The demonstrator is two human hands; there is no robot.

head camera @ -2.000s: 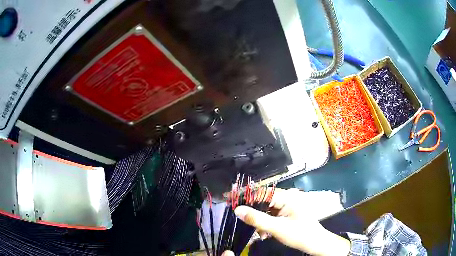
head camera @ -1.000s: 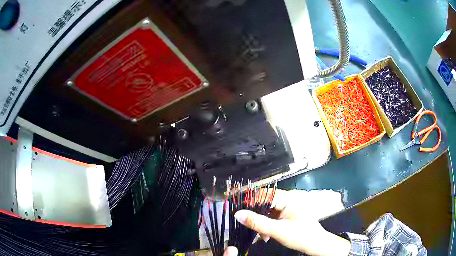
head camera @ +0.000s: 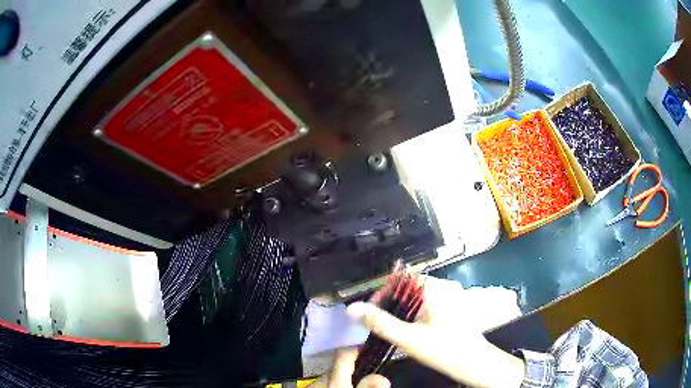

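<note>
A tight bunch of black cables (head camera: 371, 353) with red wire ends stands below the press's front edge, its tips blurred. My right hand (head camera: 447, 322) grips the bunch from the right, thumb across the front. My left hand (head camera: 345, 370) is cut off by the bottom edge; its fingers close round the lower part of the bunch. Single silvery tips cannot be told apart. The dark die block (head camera: 356, 235) lies just above the bunch.
The press with its red plate (head camera: 201, 114) fills the upper left. A grey trough (head camera: 106, 295) and hanging black cables (head camera: 265, 280) are at left. Orange-red (head camera: 528, 174) and dark-piece (head camera: 595, 144) trays, orange-handled snips (head camera: 644, 198) and a ribbed hose (head camera: 514, 53) are at right.
The cables, spread out before, are now gathered into one narrow, slanting bunch. The loose strands at left have joined it. More of my left hand shows at the bottom edge.
</note>
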